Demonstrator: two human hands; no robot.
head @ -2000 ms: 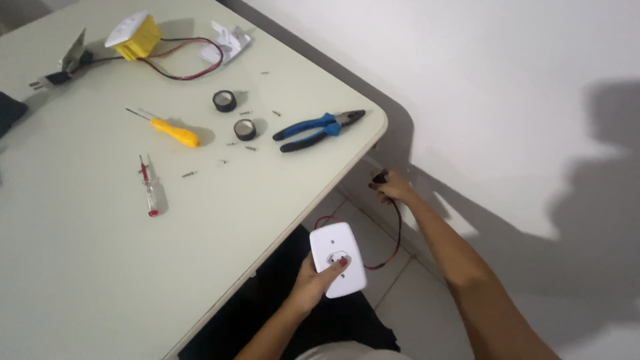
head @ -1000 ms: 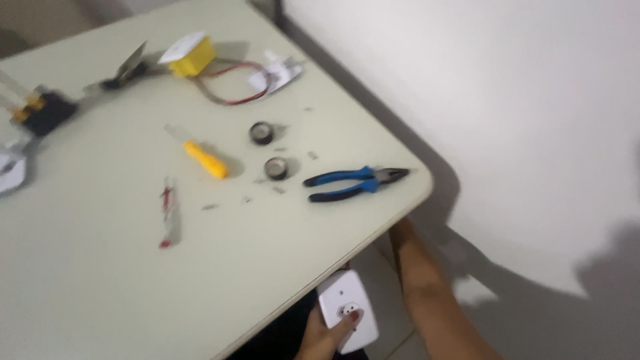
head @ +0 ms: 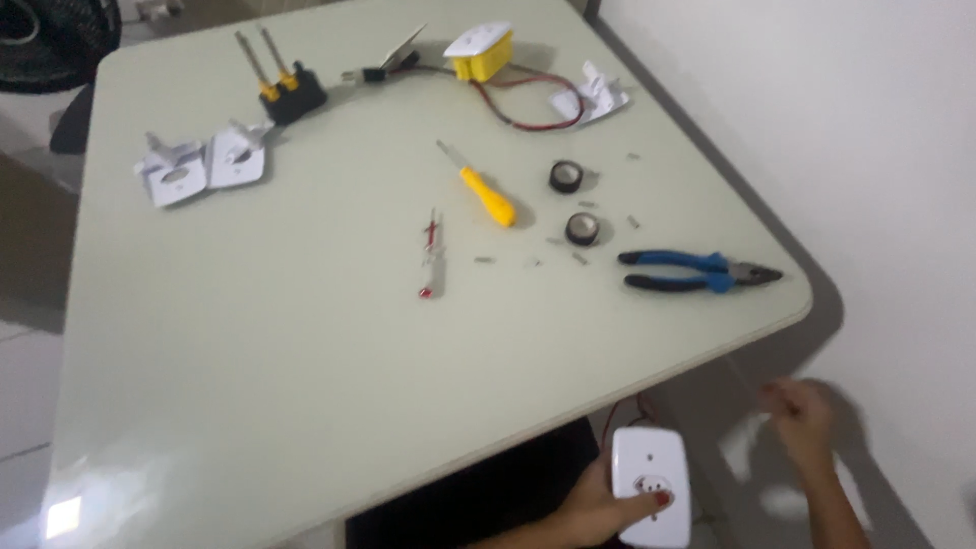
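My left hand point(head: 602, 503) holds a white electrical outlet with its cover plate point(head: 650, 457) below the table's near edge, thumb over the socket. A red wire point(head: 610, 419) shows behind the plate. To the right, my right hand point(head: 799, 419) is raised beside the wall, blurred, with fingers bent; whether it holds anything is unclear. Blue-handled combination pliers point(head: 675, 272) lie near the table corner. Left of them are two rolls of black tape point(head: 566, 177), a yellow-handled screwdriver point(head: 488, 197) and a clear tester screwdriver point(head: 429, 259).
Small screws point(head: 580, 259) are scattered on the table point(head: 267, 366). Farther back are a yellow box with a white outlet plate point(head: 484, 57), wires, a plug point(head: 374, 75), a black block holding two yellow-collared rods point(head: 296, 95) and white cover plates point(head: 177, 179). A wall point(head: 877, 152) bounds the right side.
My right hand, holding the dark end of the wire near the table corner two seconds ago, is now lower, beside the wall. My left hand still holds the outlet. The view has shifted.
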